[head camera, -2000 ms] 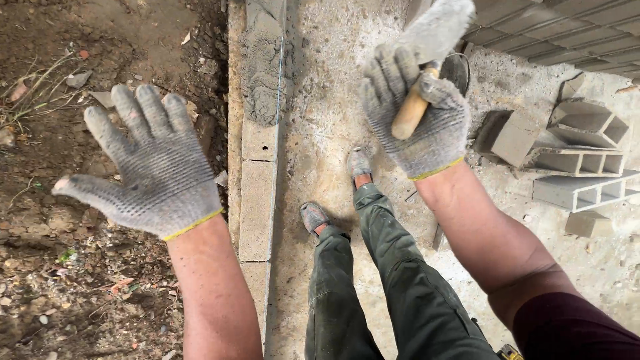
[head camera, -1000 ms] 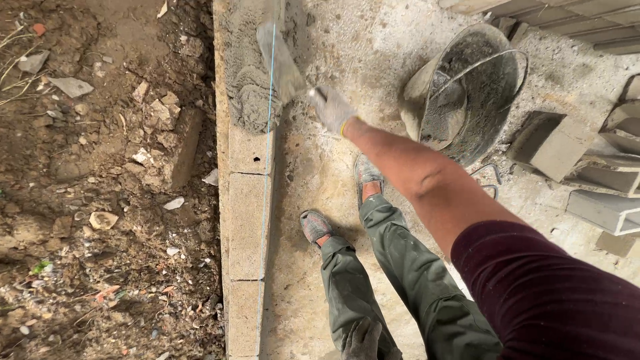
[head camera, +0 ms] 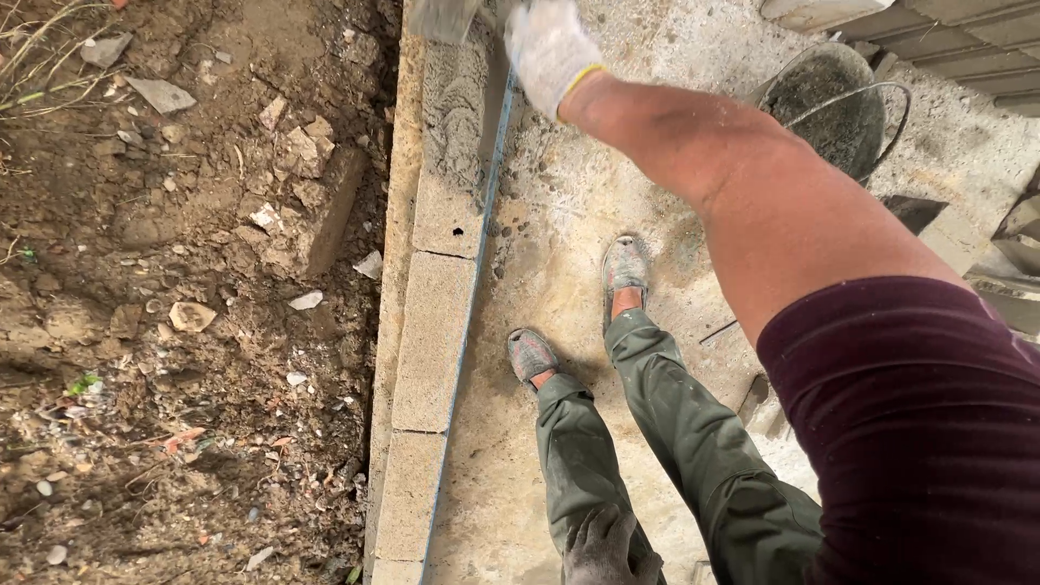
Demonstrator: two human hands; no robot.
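My right hand (head camera: 552,53), in a knit glove with a yellow cuff, is at the top, its fingers closed around a trowel whose handle is mostly hidden. The trowel blade (head camera: 445,18) is blurred and lies over the far end of the wet mortar (head camera: 457,114). That mortar covers the top of a row of concrete blocks (head camera: 435,341). A blue string line (head camera: 465,313) runs along the blocks' right edge. My left hand (head camera: 603,546), in a grey glove, rests on or just above my left thigh at the bottom, its fingers pointing up the view; nothing shows in it.
A bucket (head camera: 829,110) with a wire handle stands to the right, partly behind my arm. Stacked blocks (head camera: 934,36) are at the upper right, with more blocks at the right edge. Rough soil with stones (head camera: 191,317) borders the row on the left. My feet are on the concrete floor.
Two seconds ago both gloved hands were raised and apart, the right with the trowel. The left has come down to my thigh, and the trowel has gone to the mortar, now farther up the row.
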